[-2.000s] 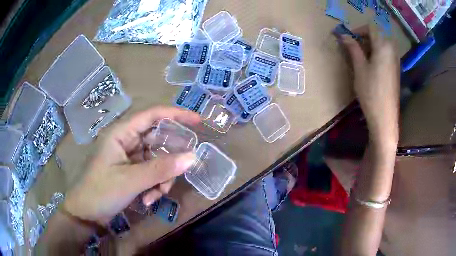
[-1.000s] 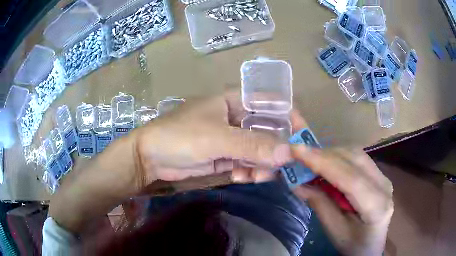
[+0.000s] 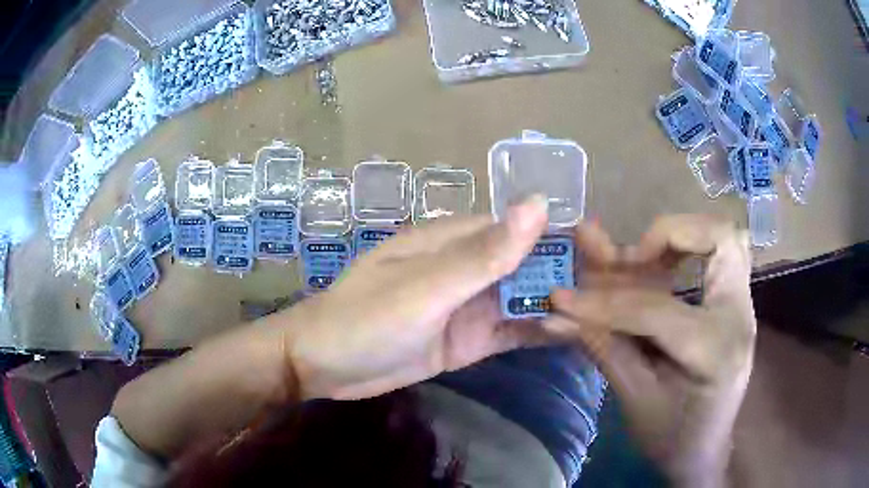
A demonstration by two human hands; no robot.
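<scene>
My left hand [image 3: 410, 315] holds an open small clear hinged box [image 3: 536, 172], its lid up and towards the far side. A blue-grey label [image 3: 537, 276] with dark print lies in or over the base of this box. My left thumb is at the lid's lower edge. My right hand [image 3: 667, 305] is beside the box on the right, blurred, with fingers apart and one fingertip at the label's lower right corner. Nothing is visible in its grasp. The palm side of both hands is partly hidden.
Open labelled small boxes [image 3: 276, 229] stand in a curved row at left. Large parts boxes [image 3: 205, 59] line the far left, and another [image 3: 510, 62] holds elongated silver parts. A heap of small boxes and labels [image 3: 682, 118] lies at right. The table edge [image 3: 791, 276] runs below it.
The label was between the fingers of my right hand; it is now in or over the box base. My right fingers have loosened. The view has shifted, showing more of the row of boxes.
</scene>
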